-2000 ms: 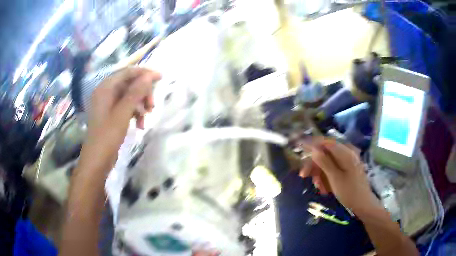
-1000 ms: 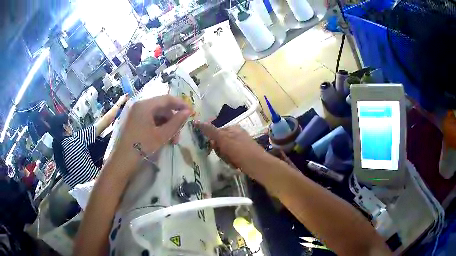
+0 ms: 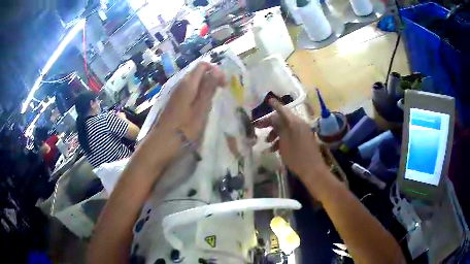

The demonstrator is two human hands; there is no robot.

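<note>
The white sewing machine head (image 3: 178, 219) runs away from me under my arms, with a white bent bar (image 3: 234, 207) across its near part. My left hand (image 3: 188, 105) is over the far left side of the machine, fingers bent with the tips close together. Blur hides whether they pinch a thread. My right hand (image 3: 295, 135) is to the right of the machine's far part, fingers apart, with nothing visible in it. The hands are apart from each other. No thread can be made out between them.
The lit control panel (image 3: 426, 147) stands at the right. Thread cones (image 3: 361, 131) and a blue-tipped bottle (image 3: 329, 121) are left of it. A white basket (image 3: 296, 87) is beyond my right hand. A lamp (image 3: 285, 234) glows low centre. A person in stripes (image 3: 105, 135) sits at the left.
The view was blurred and has since shifted. My hands came together over the machine's far part; now my right hand has drawn away to the right and its fingers have spread.
</note>
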